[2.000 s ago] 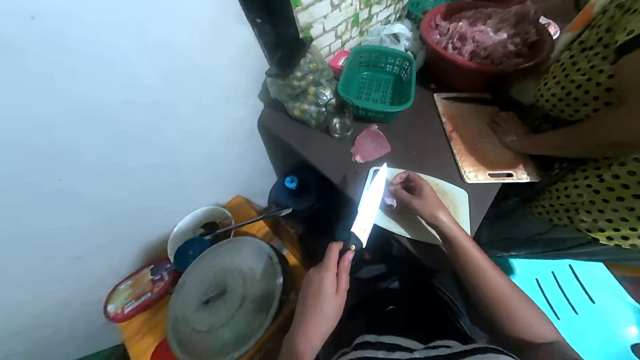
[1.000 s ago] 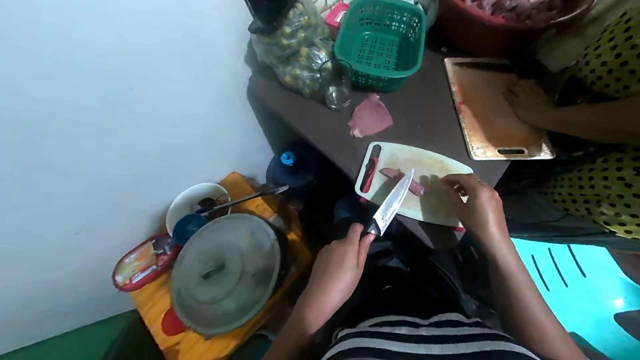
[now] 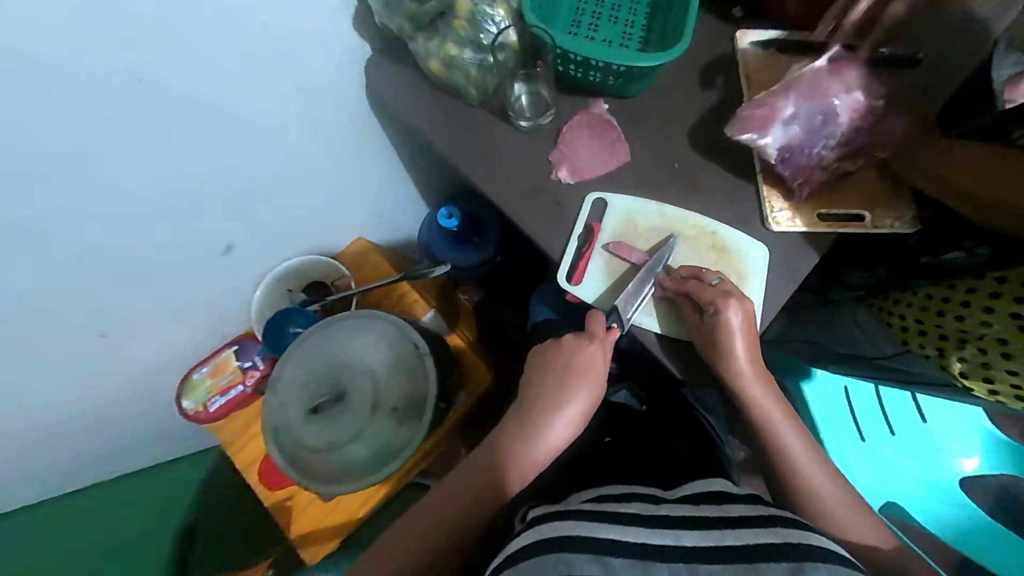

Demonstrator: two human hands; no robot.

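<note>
My left hand is closed on the black handle of a kitchen knife, its blade slanting up over a white plastic cutting board. Left of the blade a strip of raw meat lies on the board. My right hand, with a ring on one finger, rests at the board's right part, its fingertips beside the blade; whether they pinch a piece of meat is hidden. Beyond the board, a flat slice of raw meat lies directly on the dark table.
A green plastic basket, a glass mug and a filled plastic bag stand at the back. At right, another person holds a large raw meat piece over a brown cutting board. A lidded pot sits lower left.
My right hand has moved from the board's right edge in to the knife blade. The other person's hand, earlier resting on the brown board, now has a large piece of meat above it.
</note>
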